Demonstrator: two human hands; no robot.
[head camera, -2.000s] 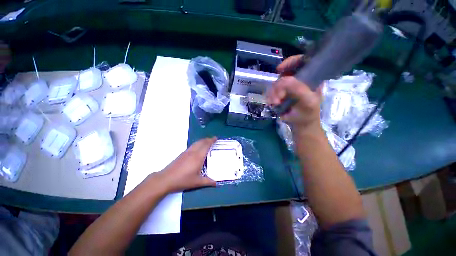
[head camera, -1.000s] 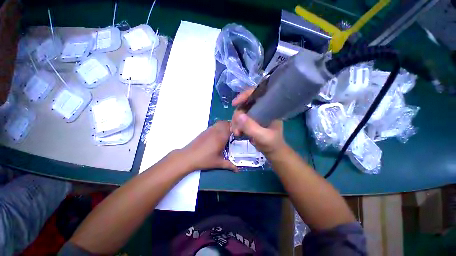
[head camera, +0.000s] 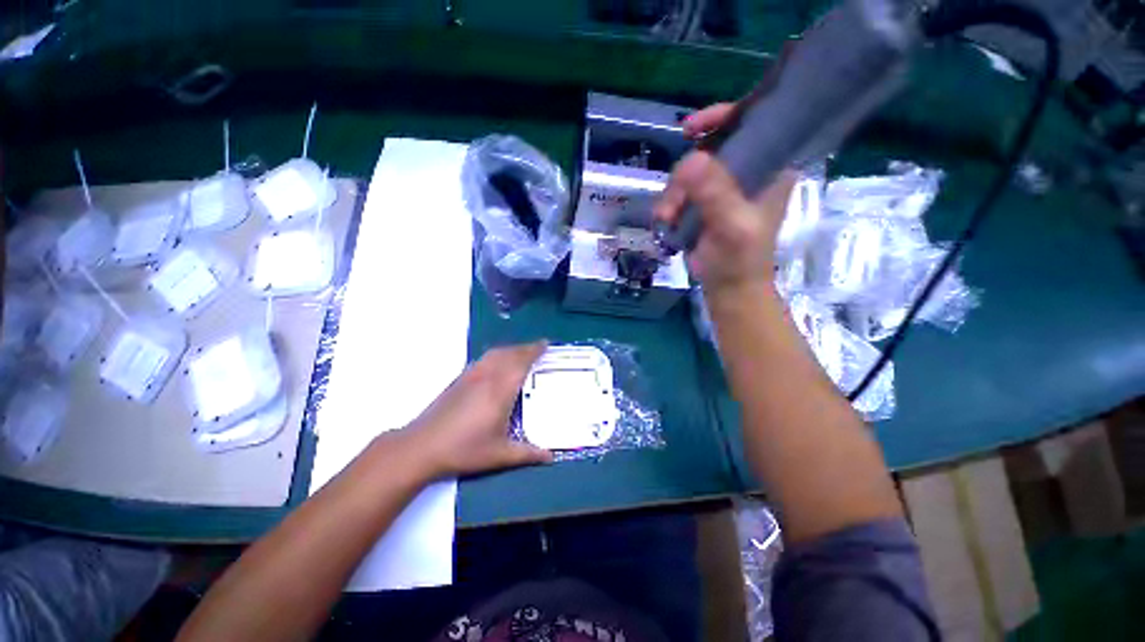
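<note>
A white housing (head camera: 568, 399) lies on a clear plastic bag (head camera: 638, 420) on the green bench top. My left hand (head camera: 483, 414) holds the housing by its left side, thumb and fingers around the edge. My right hand (head camera: 728, 220) grips the grey electric screwdriver (head camera: 814, 94), which is tilted with its lower end at the front of the screw feeder (head camera: 624, 207). The screwdriver bit is hard to make out against the feeder's pickup point. Screws are too small to tell.
Assembled units (head camera: 191, 278) with thin white leads lie on a cardboard sheet (head camera: 258, 474) at left. A white paper strip (head camera: 399, 289) lies beside it. A clear bag with dark contents (head camera: 517, 207) is left of the feeder. Bagged frames (head camera: 866, 257) and the black cord (head camera: 948, 257) are at right.
Since one second ago, my right hand and the screwdriver have moved from over the housing up and away to the feeder. The housing shows fully again. My left hand still holds it.
</note>
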